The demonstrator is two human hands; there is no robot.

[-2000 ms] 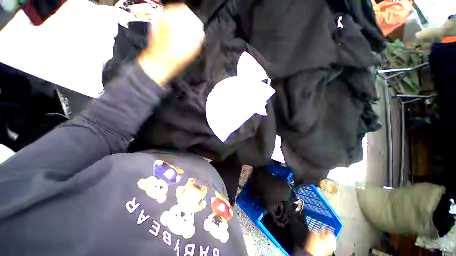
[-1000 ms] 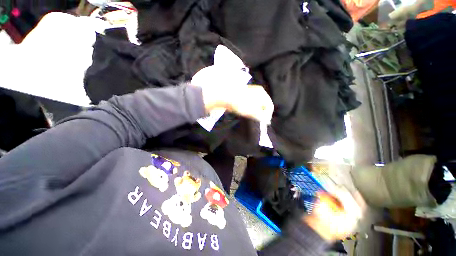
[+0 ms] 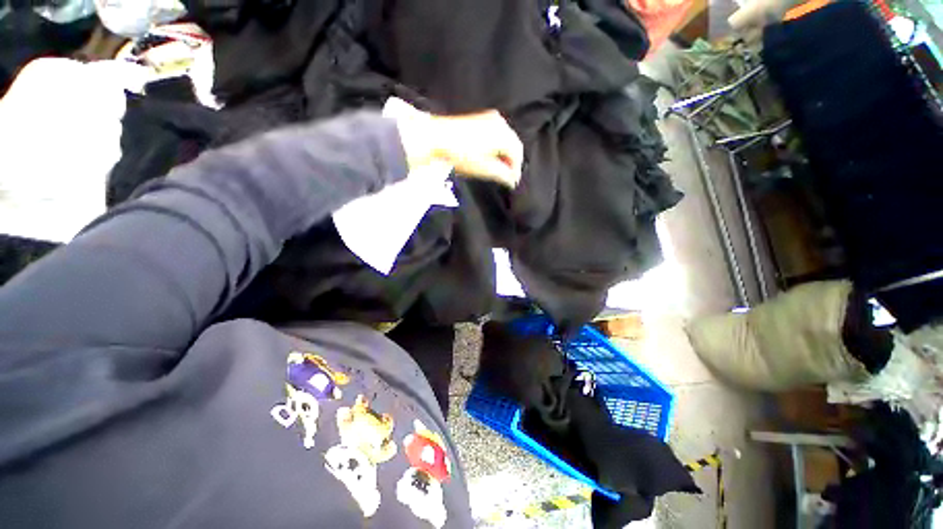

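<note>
A bright white collar or bow piece (image 3: 388,222) lies on a black garment (image 3: 414,271) in front of my body. My left hand (image 3: 474,147) reaches across from the left, above the white piece's upper part and partly covering it. Its fingers look curled and blurred; whether they hold anything cannot be told. No needle or thread can be made out. My right hand is not in the picture.
A heap of black garments (image 3: 589,196) fills the centre. Below is a blue basket (image 3: 631,398) with black cloth hanging over its edge. A white surface (image 3: 52,155) is at left. Metal rails, an olive roll (image 3: 776,336) and dark cloth (image 3: 848,155) are at right.
My left hand swung from upper left across the white piece. My right hand, seen near the basket earlier, has left the picture. Black cloth now spills over the basket's lower edge. The view has shifted.
</note>
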